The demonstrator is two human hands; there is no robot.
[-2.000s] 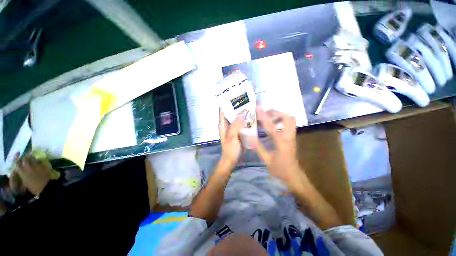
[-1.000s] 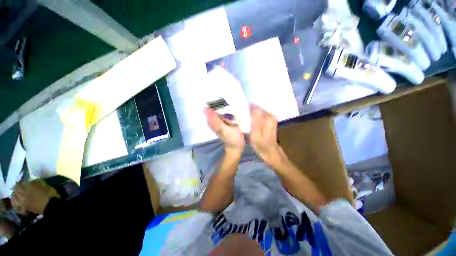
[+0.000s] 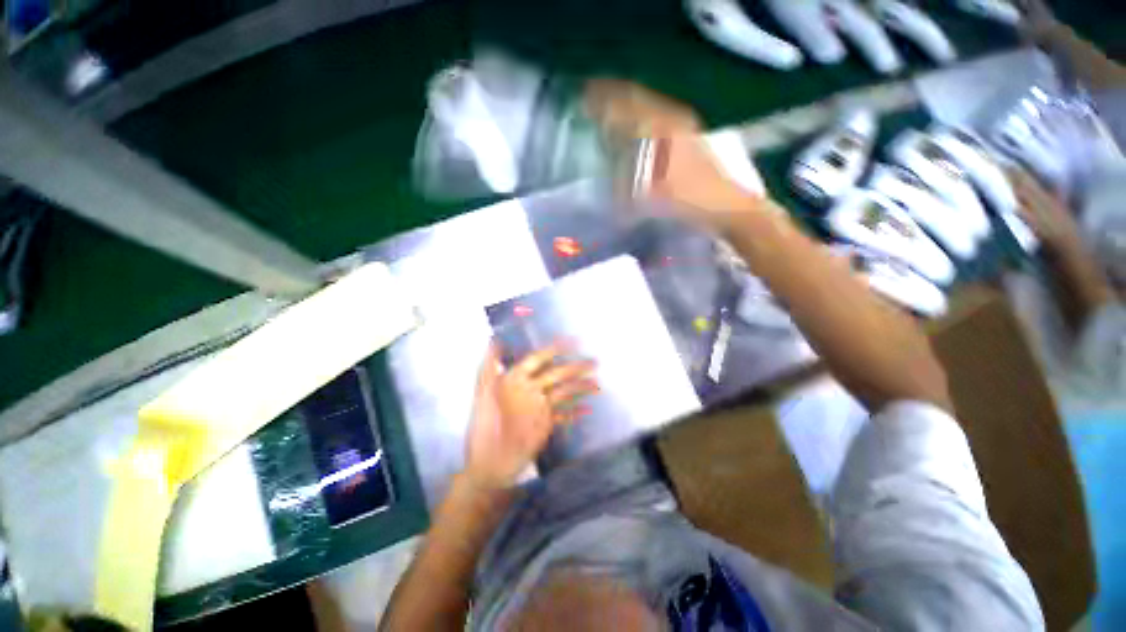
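Observation:
My left hand (image 3: 525,401) is over the sheets at the bench's front, fingers apart, with nothing visible in it. My right hand (image 3: 642,130) is blurred and stretched out over the bench's far edge, at the dark green conveyor (image 3: 296,161). Left of it, a white handheld device (image 3: 479,133) shows blurred with a pale, translucent shape around it. Blur hides whether my right hand touches or holds anything. A white sheet (image 3: 624,340) lies on the grey printed mat (image 3: 630,235).
Several white devices (image 3: 889,228) lie at the right, and more (image 3: 827,27) on the conveyor. A yellow strip (image 3: 272,370) and a phone (image 3: 350,451) lie left. A brown carton (image 3: 741,475) is at the front edge. Another person's arm (image 3: 1062,235) is at the right.
My hands have parted. The device between them has left my left hand. My right hand has moved forward to the conveyor. The view has shifted, showing more conveyor and devices.

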